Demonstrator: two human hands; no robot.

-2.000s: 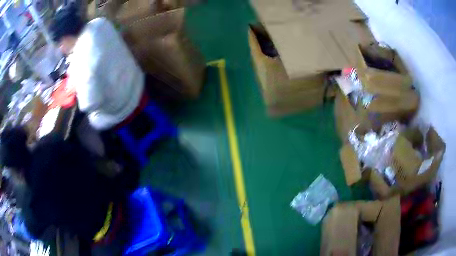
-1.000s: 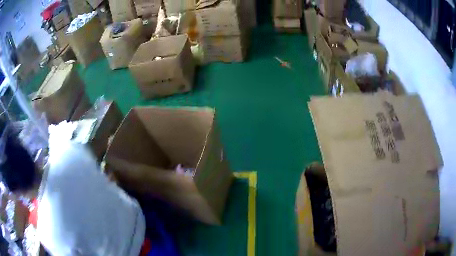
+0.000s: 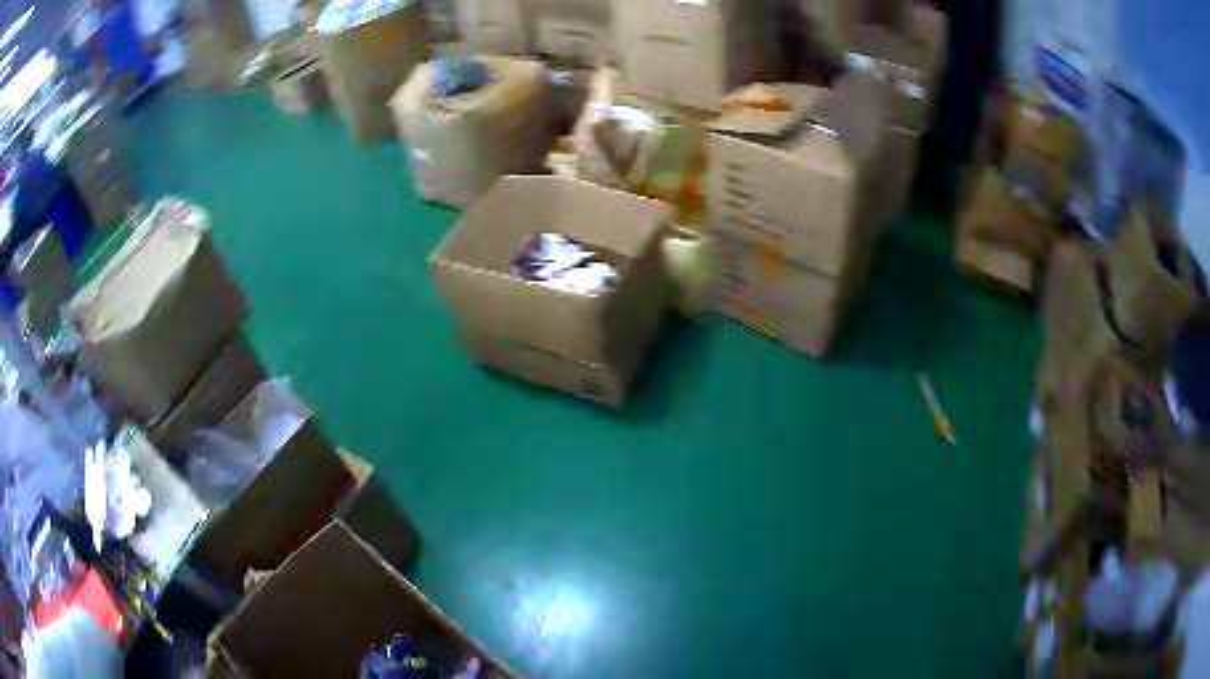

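Observation:
Neither of my hands is in the picture. Nearest in front of me, at the bottom edge, is an open brown carton [image 3: 332,597], cut off by the frame, with a dark item [image 3: 394,658] inside. Ahead on the green floor stands another open carton [image 3: 531,325] with shiny, crumpled-looking contents [image 3: 564,264]. The picture is blurred, so the contents cannot be named.
Stacked cartons [image 3: 776,232] stand behind the open one. A bulging carton [image 3: 475,130] is further left. More cartons [image 3: 1128,398] line the right side. A cluttered bench [image 3: 93,491] runs along the left. A thin stick-like object [image 3: 937,407] lies on the green floor [image 3: 743,531].
The view has moved forward along the floor and turned left. The large open carton is now at the bottom edge, the seated person in white is mostly out of view, and the flat-topped carton at right is gone.

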